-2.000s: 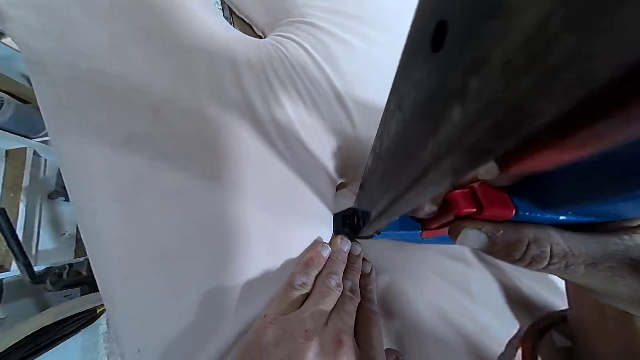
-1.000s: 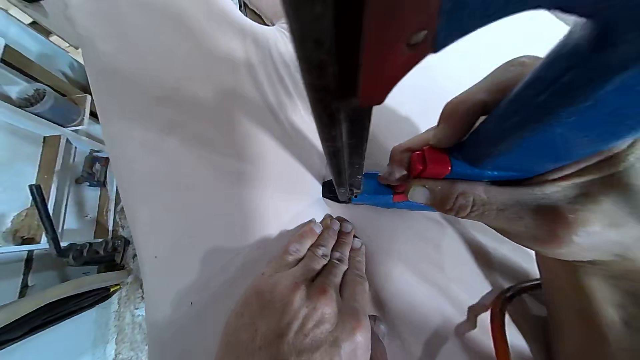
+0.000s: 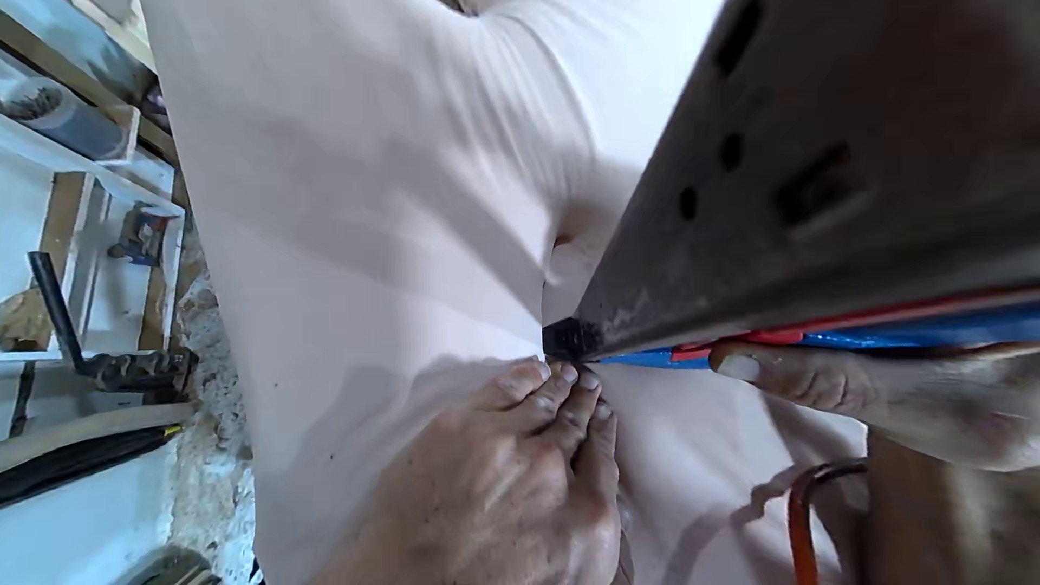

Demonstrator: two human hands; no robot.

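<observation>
A pale, smooth fabric cover [image 3: 341, 244] is stretched out in front of me, with creases running toward a gap near the middle. My left hand [image 3: 520, 479] lies on it, palm down, fingers together, the tips touching the fabric just below the nose of a blue and red staple gun [image 3: 731, 268]. Whether those fingers pinch the fabric is hidden. Coming in from the right, my right hand [image 3: 886, 398] grips the gun, its thumb along the blue body. The gun's long dark metal magazine hides the other fingers. Its black nose meets the fabric at the gap.
An orange hose [image 3: 800, 520] curves at the lower right. Along the left are white shelf compartments [image 3: 175, 268] with a clear container [image 3: 69, 118], a black bent handle [image 3: 57, 305] and a dark cable or strap [image 3: 81, 467]. A rough, pale surface [image 3: 215, 406] shows beside the fabric.
The staple gun has swung from a steeper view to one where its magazine spans the upper right, hiding most of my right hand. Against one second ago, my left fingertips are closer to its nose.
</observation>
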